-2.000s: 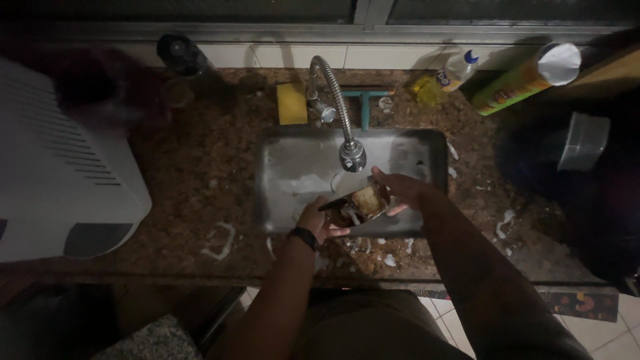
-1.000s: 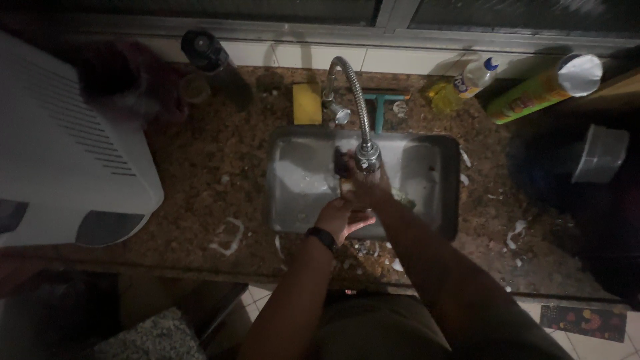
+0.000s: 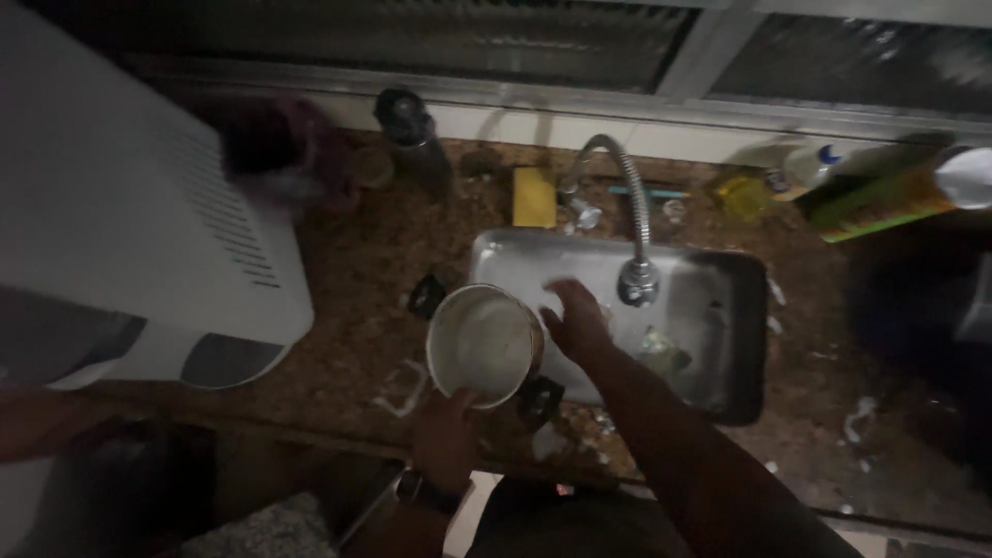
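A round light-lined pot (image 3: 484, 345) with dark side handles is over the left edge of the steel sink (image 3: 558, 248). My left hand (image 3: 446, 426), with a watch on the wrist, grips the pot's near rim. My right hand (image 3: 575, 318) is over the sink just right of the pot, fingers apart and holding nothing. The spray head of the flexible metal faucet (image 3: 638, 283) hangs to the right of that hand. Some pale and dark scraps (image 3: 663, 350) lie in the sink basin.
A yellow sponge (image 3: 535, 198) lies behind the sink, beside the faucet base. A dark bottle (image 3: 415, 139) stands at the back left, near a large white appliance (image 3: 147, 209). At the back right are a dish soap bottle (image 3: 802, 170) and a green canister (image 3: 883, 201). Peelings (image 3: 860, 418) lie on the granite counter.
My hands were together over the sink; now they are apart, the left on the pot and the right free. The pot now shows at the sink's left edge. The view has shifted.
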